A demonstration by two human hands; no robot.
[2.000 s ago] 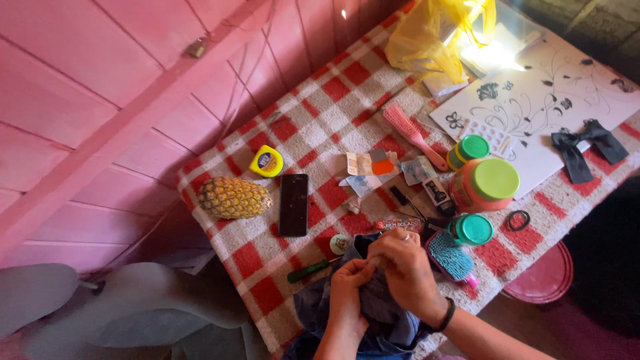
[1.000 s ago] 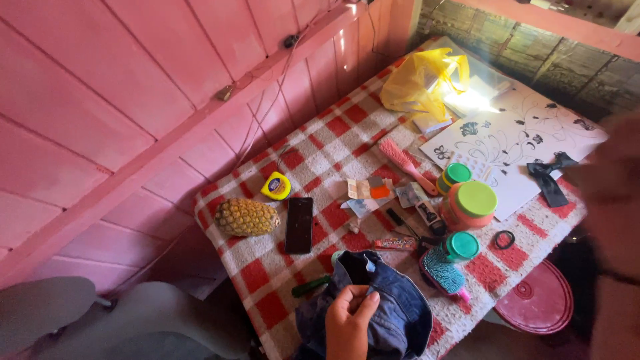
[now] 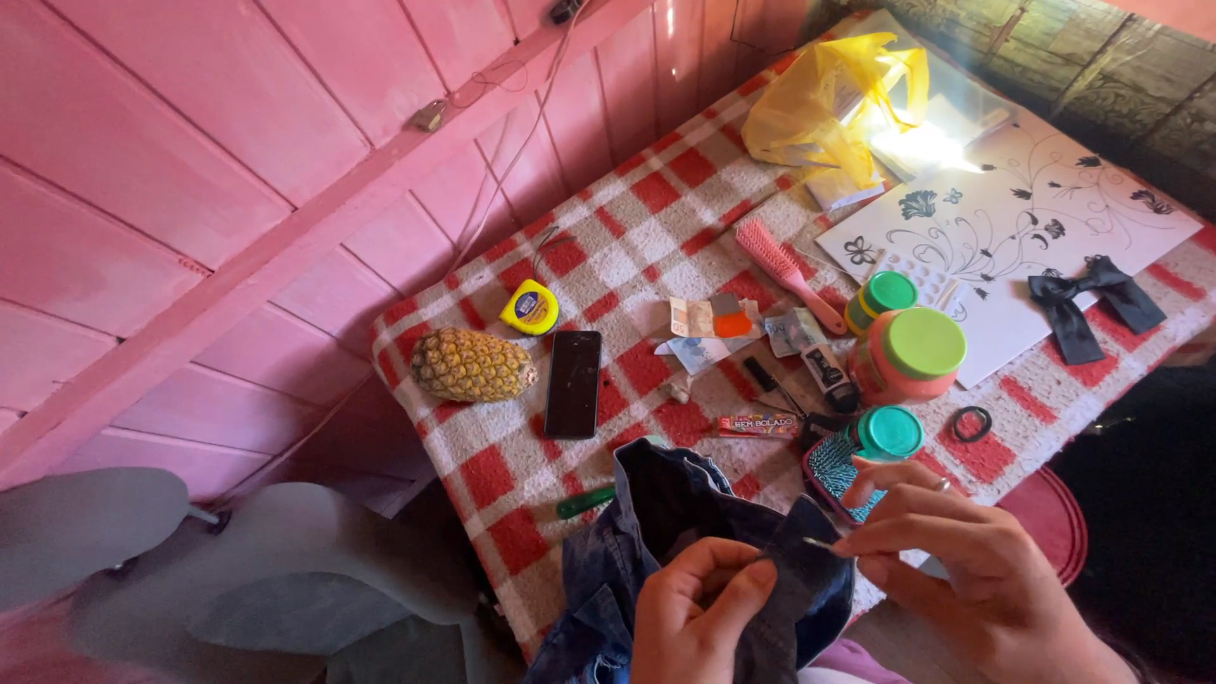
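Dark blue denim clothing (image 3: 655, 532) lies bunched over the near edge of the table. My left hand (image 3: 708, 608) pinches a fold of its dark cloth between thumb and fingers. To the right, my right hand (image 3: 959, 560) holds a small thin light-coloured item (image 3: 819, 544), perhaps a needle, between thumb and forefinger, its tip close to the denim. A hairbrush with teal bristles (image 3: 836, 475) lies just beyond my right hand, beside a teal-lidded jar (image 3: 890, 433). A green handle (image 3: 585, 502) pokes out at the left of the denim.
On the checked tablecloth (image 3: 494, 475) lie a pineapple (image 3: 473, 365), a yellow tape measure (image 3: 531, 308), a phone (image 3: 573, 385), banknotes (image 3: 708, 323), a pink hairbrush (image 3: 788, 274), a green-lidded jar (image 3: 907, 356), a black bow (image 3: 1092, 299) and a yellow plastic bag (image 3: 826, 104). Grey chairs (image 3: 285, 570) stand at left.
My right hand was raised at the far right a second ago and is now back near the denim. Two seconds ago both hands were together over the cloth.
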